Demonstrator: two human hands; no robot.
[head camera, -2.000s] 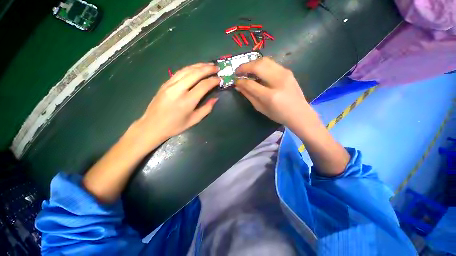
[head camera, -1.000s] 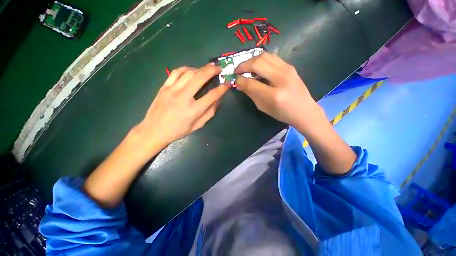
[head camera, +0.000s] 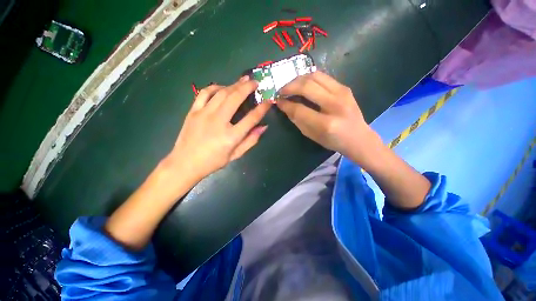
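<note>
A phone half-assembly (head camera: 283, 73) with a green and silver-white face lies on or just over the dark green bench. My left hand (head camera: 214, 126) holds its left end with the fingertips. My right hand (head camera: 326, 111) has its fingertips on the lower edge near the middle. A loose pile of small red parts (head camera: 286, 38) lies just beyond the phone. A red sliver (head camera: 195, 89) lies beside my left hand, and some red shows at the phone's upper left edge. What is under my fingertips is hidden.
Another phone assembly (head camera: 63, 42) lies on the green surface beyond the whitish strip (head camera: 97, 88). A dark cord (head camera: 428, 35) and a small white piece (head camera: 422, 5) lie at upper right. Pink cloth (head camera: 482, 53) is at the right bench edge. Black shiny wrapping (head camera: 29, 258) is at lower left.
My right fingers have moved down off the phone's face, so more of it shows. The waiting phone assembly has shifted left and down in the picture.
</note>
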